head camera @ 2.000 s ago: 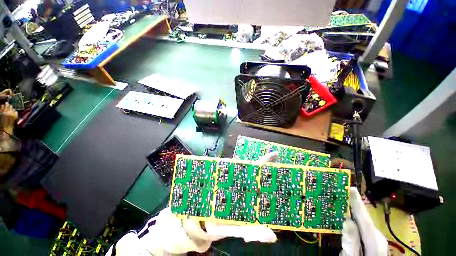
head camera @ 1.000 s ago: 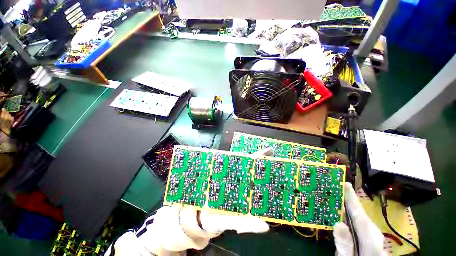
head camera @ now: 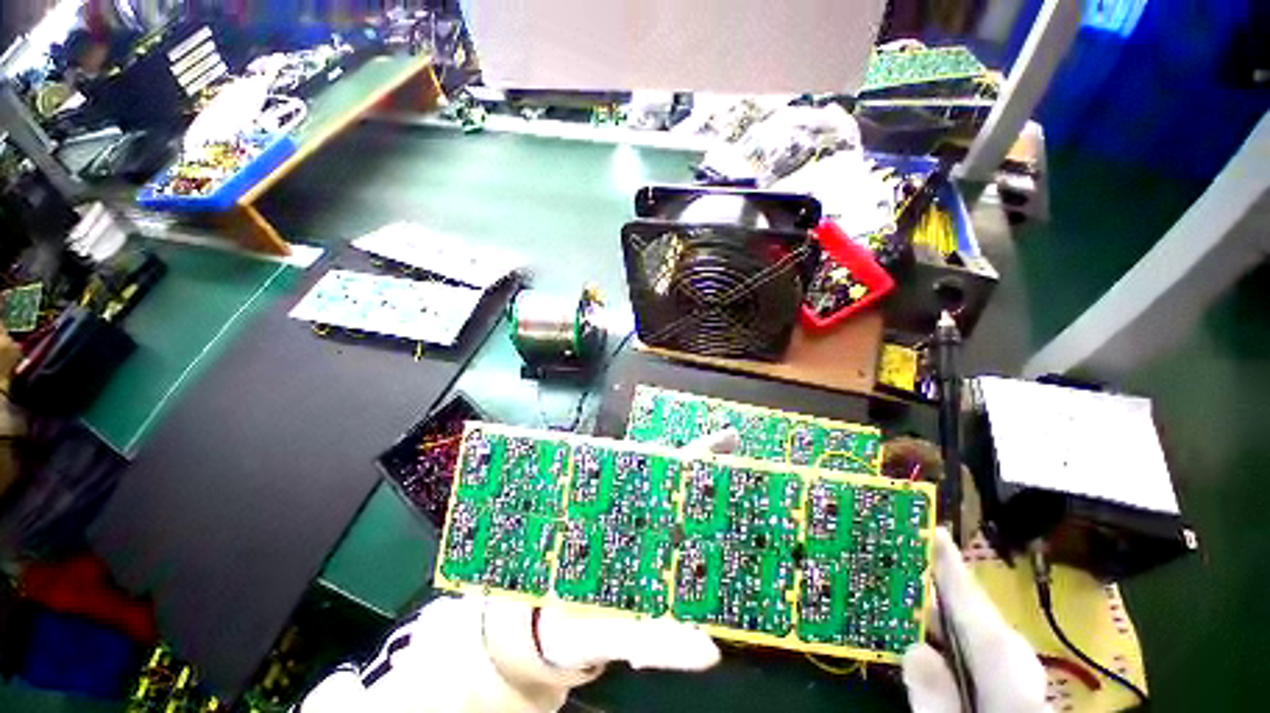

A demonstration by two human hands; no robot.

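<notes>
A long green PCB panel (head camera: 683, 543) with yellowish edges is held up with its solder side facing me. My gloved left hand (head camera: 543, 648) grips it along the lower edge at the left; a fingertip shows above the top edge. My gloved right hand (head camera: 975, 641) is at the panel's lower right corner and holds a thin dark pen-like tool, the soldering iron (head camera: 954, 634); its tip is not visible. A thin yellow wire shows under the panel. A second PCB panel (head camera: 752, 422) lies flat behind the held one, partly hidden by it.
A fume fan (head camera: 717, 286) stands behind, beside a red parts tray (head camera: 844, 277). A solder wire reel (head camera: 552, 332), pale boards (head camera: 390, 307) and a small parts tray (head camera: 425, 467) are at left-centre. The soldering station (head camera: 1086, 515) is at right. Green boards lie lower left.
The view has shifted, so the bench things sit further left in the picture. Both hands still hold the panel, with its solder side still facing me. The tool shows more clearly in my right hand.
</notes>
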